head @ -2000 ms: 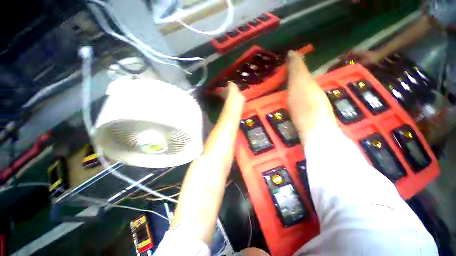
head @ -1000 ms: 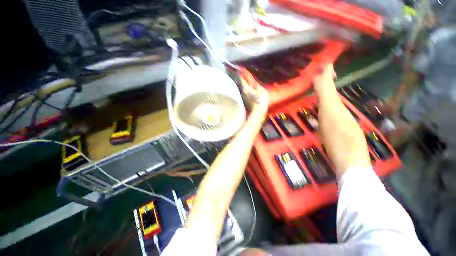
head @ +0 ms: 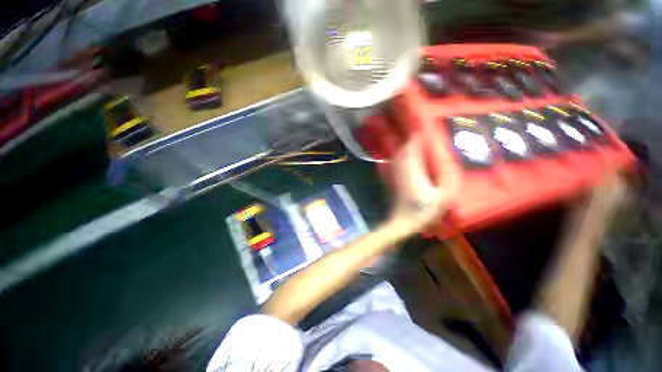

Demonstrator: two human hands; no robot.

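A bright red tray (head: 501, 185) at the right bears two rows of dark handheld devices, backs up, with gold spots and white labels (head: 510, 138). My left hand (head: 421, 190), blurred, grips its left end near the front corner. My right hand (head: 613, 187), also blurred, is at its right front corner and appears to hold it; the fingers are hard to see. Two yellow-and-red devices lie on the blue plates (head: 285, 253) at centre: one on the left plate (head: 254, 227) with a white lead at its lower end, one on the right plate (head: 321, 220) with a bright screen.
A white desk fan (head: 356, 54) stands at top centre. Left of it is the grey tester (head: 210, 149) with two yellow-black units (head: 202, 89) on top. Copper-brown cables run behind the plates. A red edge (head: 479, 272) and dark area lie below the tray. A blurred person is at the right.
My hands have come from the tilted red tray at the back to the ends of a device-filled tray nearer me. The view has shifted, showing more of the plates and tester.
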